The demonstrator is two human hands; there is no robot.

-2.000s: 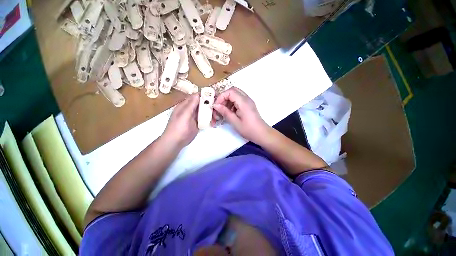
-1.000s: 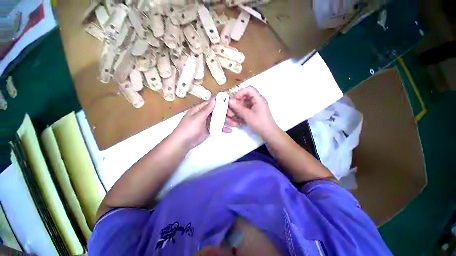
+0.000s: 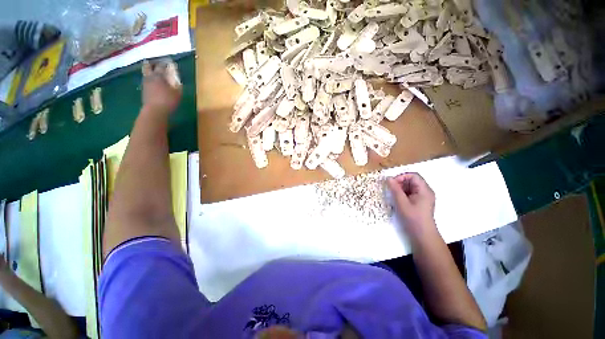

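Note:
My left hand [image 3: 161,85] is stretched out over the green belt at upper left, its fingers around a beige housing [image 3: 174,74] that shows partly at the fingertips. My right hand [image 3: 412,195] is at the right edge of the scattered small fittings [image 3: 355,196] on the white sheet [image 3: 265,228]. Its thumb and index finger are close together; whether a tiny fitting is between them I cannot tell. Many beige housings [image 3: 322,142] with dark holes lie heaped on the brown cardboard sheet [image 3: 222,152].
Several housings [image 3: 78,109] stand spaced on the green belt [image 3: 126,126]. Clear plastic bags are at upper left [image 3: 99,33] and upper right [image 3: 531,73]. Yellow-edged boards [image 3: 179,192] stand at left. Another person's forearm [image 3: 33,298] is at lower left. A white plastic bag [image 3: 494,265] lies by the carton [image 3: 557,278].
My left hand has carried the housing away from my right hand, left over the green belt. The view has swung left, and the scattered fittings are now uncovered.

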